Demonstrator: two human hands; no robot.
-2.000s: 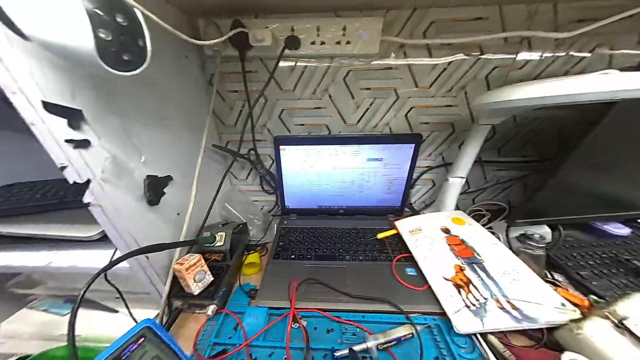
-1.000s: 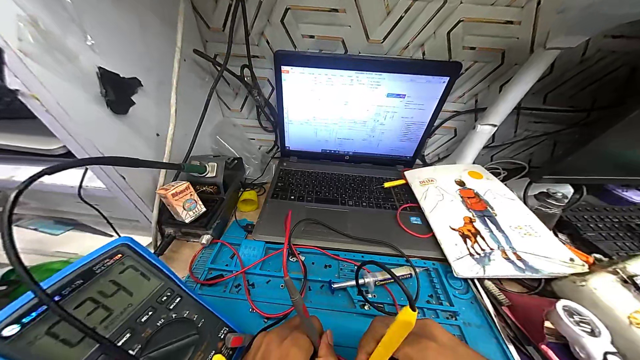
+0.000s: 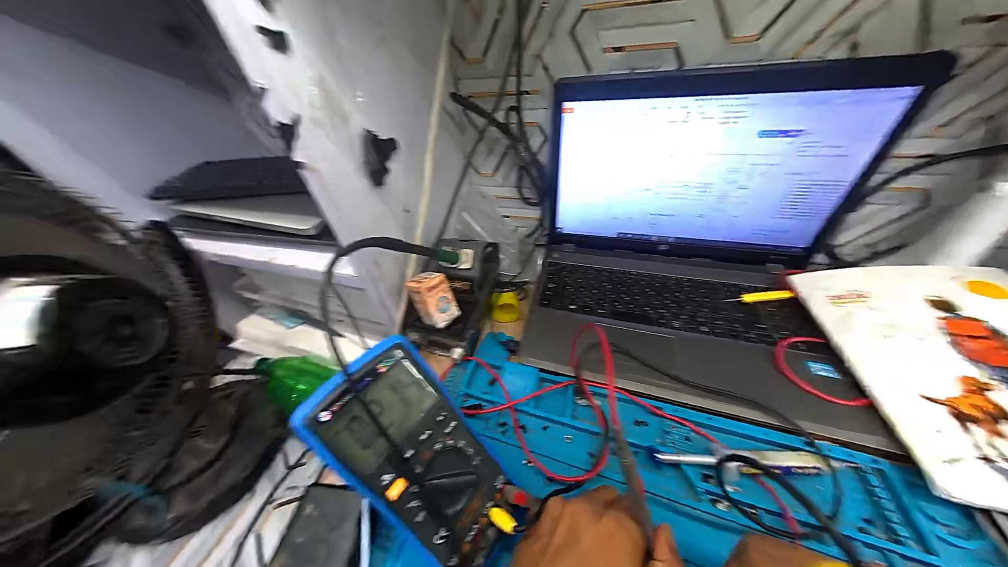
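My left hand [image 3: 587, 528] is at the bottom edge over the blue silicone work mat [image 3: 661, 465], closed round a dark, slender tool [image 3: 628, 465], perhaps a probe or tweezers, that points up. Only the back of my right hand [image 3: 776, 551] shows at the bottom, with a bit of something yellow beside it; its fingers are cut off by the frame. Left of my left hand lies a blue-cased digital multimeter [image 3: 409, 457], tilted, with a yellow plug near its lower right. Red and black test leads loop across the mat. A syringe-like tube [image 3: 756, 461] lies on the mat.
An open laptop [image 3: 685, 339] stands behind the mat, with a yellow probe [image 3: 768, 297] on its keyboard. An illustrated notebook [image 3: 906, 346] overlaps its right side. A small box [image 3: 433, 299] and yellow cap [image 3: 505, 305] stand left. A green bottle [image 3: 295, 382] and fan [image 3: 102, 339] are farther left.
Two seconds ago no hands showed; one second ago both were at the bottom, the right holding a yellow probe. The view has since swung left, and the right hand is now mostly out of frame.
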